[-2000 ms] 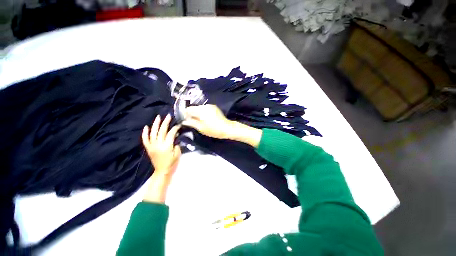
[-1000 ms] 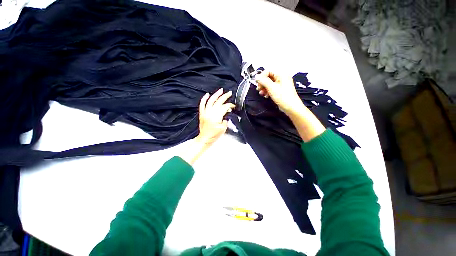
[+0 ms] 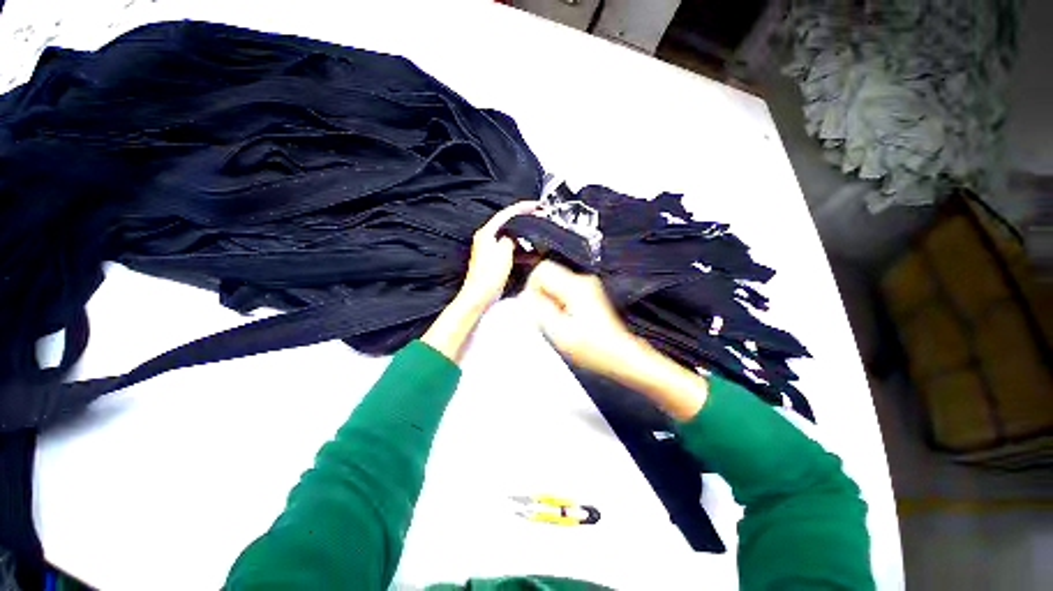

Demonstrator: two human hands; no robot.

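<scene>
A large bundle of near-black fabric strips (image 3: 312,173) lies across the white table. A grey-white tie strip (image 3: 572,215) wraps its neck. Strip ends (image 3: 704,289) with small white tabs fan out to the right. My left hand (image 3: 494,256) is at the tie, its fingers curled around dark strips beside it. My right hand (image 3: 568,303) is blurred, just below the tie; its fingers are bent, and whether it holds anything cannot be told. Yellow-orange thread snips (image 3: 557,510) lie on the table near me.
The white table's (image 3: 822,300) rounded edge runs down the right side. Beyond it, a heap of pale grey cloth pieces (image 3: 895,98) and a brown-yellow padded bale (image 3: 964,335) stand on the floor. One long strip (image 3: 208,346) trails along the table at left.
My right hand has moved down from the tie's knot, to below the tie. My left hand has moved up and now grips strips at the tie. The view has shifted slightly.
</scene>
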